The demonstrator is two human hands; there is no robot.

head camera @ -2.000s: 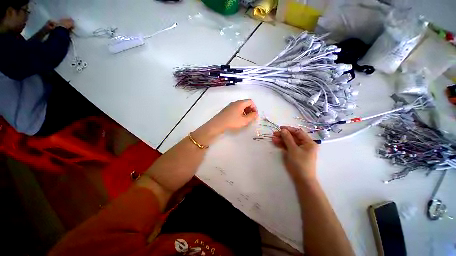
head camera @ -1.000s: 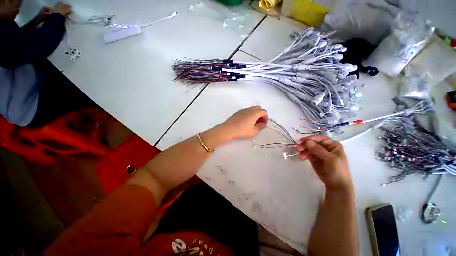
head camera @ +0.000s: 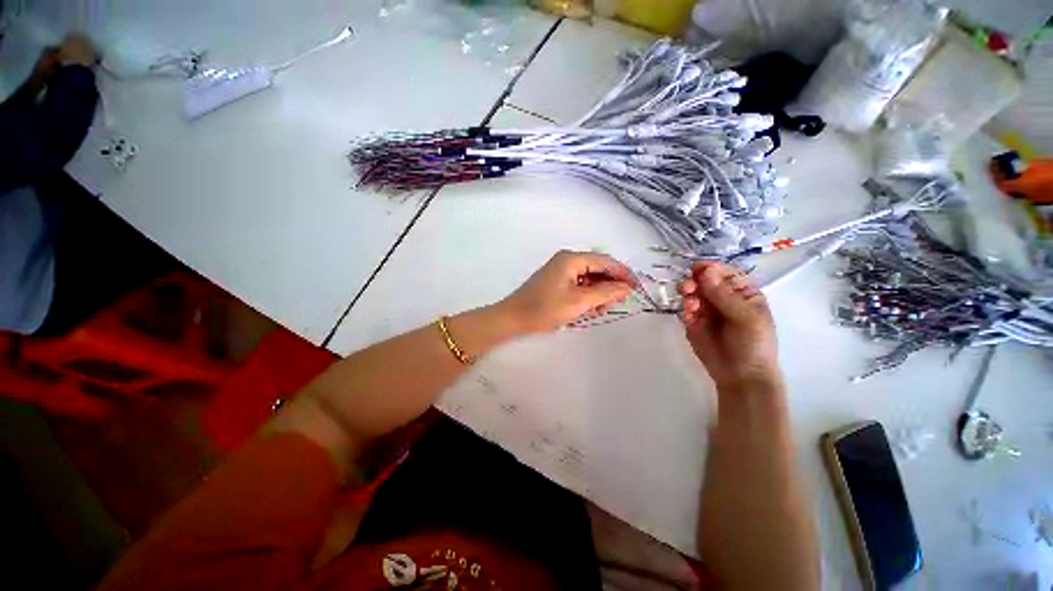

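My left hand pinches thin lead wires between its fingertips. My right hand, just to the right, has its fingers closed at the wires' right end, near a tiny white piece between the hands. Some loose wire ends point left below my left hand. A white cable runs up and right from behind my right hand. Whether the white piece is a connector housing is too small to tell.
A large white cable bundle lies beyond my hands. A darker wire bundle lies right, a smartphone front right. Clear bags and an orange object lie at the back. A person's sleeve is at far left.
My right hand has moved up and left, bringing the hands closer together. The wires between them now span a shorter gap. The whole view has shifted, so bench items appear further left.
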